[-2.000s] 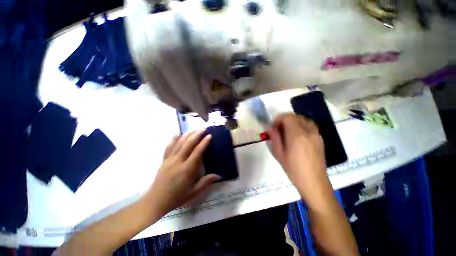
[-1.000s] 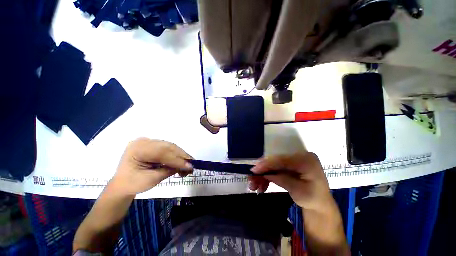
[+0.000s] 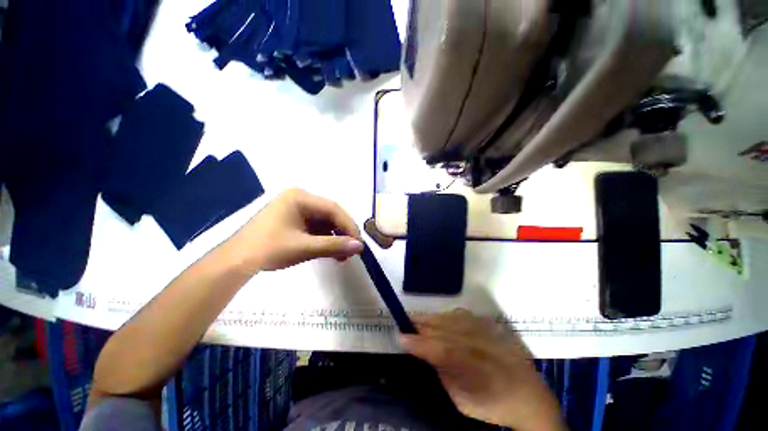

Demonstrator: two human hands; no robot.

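A thin dark navy strip or folded piece (image 3: 386, 286) is stretched slantwise between my hands above the table's front edge. My left hand (image 3: 307, 236) pinches its upper end between thumb and fingertips. My right hand (image 3: 459, 353) grips its lower end. A small navy rectangular piece (image 3: 435, 244) lies flat on the machine bed's front edge, just right of the strip and below the needle area. The presser foot and needle are mostly hidden under the machine head (image 3: 450, 76).
Overlapping navy cut pieces (image 3: 206, 198) lie to the left, beside a large navy cloth (image 3: 50, 143). A fanned navy bundle (image 3: 303, 38) lies upper left. A smartphone (image 3: 629, 244), a red bar (image 3: 549, 233) and a yellow-green item (image 3: 726, 254) are at the right. Blue crates (image 3: 227, 391) stand below.
The strip has turned from nearly level to slanting, with my left hand raised and my right hand lower. The view has shifted, and the navy rectangle still lies on the bed.
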